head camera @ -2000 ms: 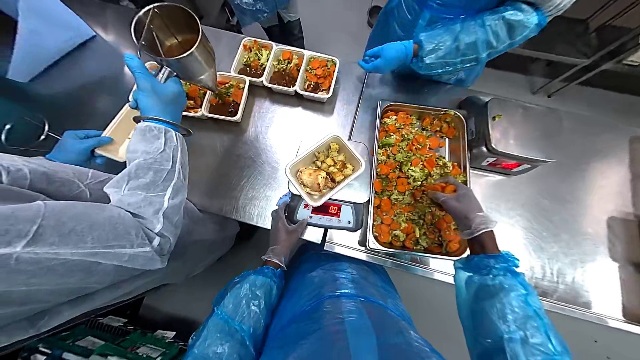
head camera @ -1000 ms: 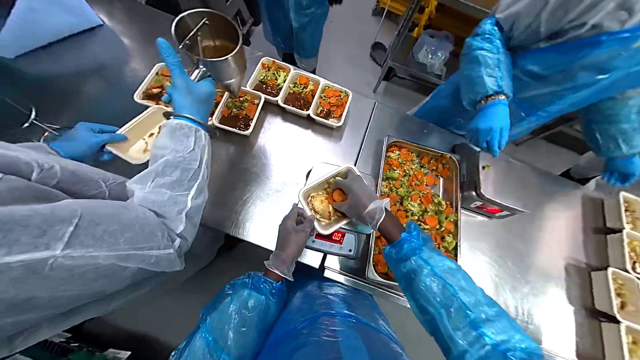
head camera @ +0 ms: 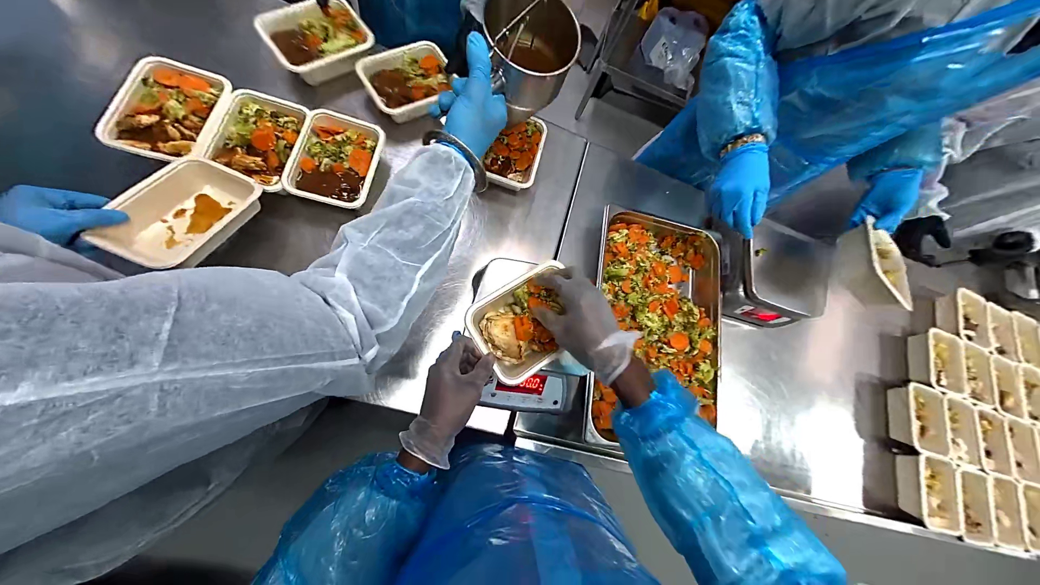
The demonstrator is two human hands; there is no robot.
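Observation:
A food tray [head camera: 517, 322] with chicken, carrots and broccoli rests tilted on a digital scale [head camera: 528, 392] with a lit red display. My left hand [head camera: 455, 390], in a clear glove, pinches the lower left rim of this tray. My right hand [head camera: 581, 313], gloved too, reaches over its right side with fingertips on the carrots and broccoli; whether it grips any is hidden. Just right of the scale, a deep steel pan [head camera: 662, 317] holds mixed sliced carrots and chopped broccoli, with my right wrist over its left edge.
At left a co-worker's gloved hand [head camera: 475, 106] holds a steel jug [head camera: 532, 53] of sauce above filled trays [head camera: 333, 158]. Beyond the pan stands a second scale [head camera: 780, 272]; another co-worker's hand [head camera: 741, 187] is beside it. Stacked trays [head camera: 967, 414] line the right side.
My right hand has gone from the pan to the tray on the scale, where carrots and broccoli now lie beside the chicken. The co-worker's jug has moved right, over other trays.

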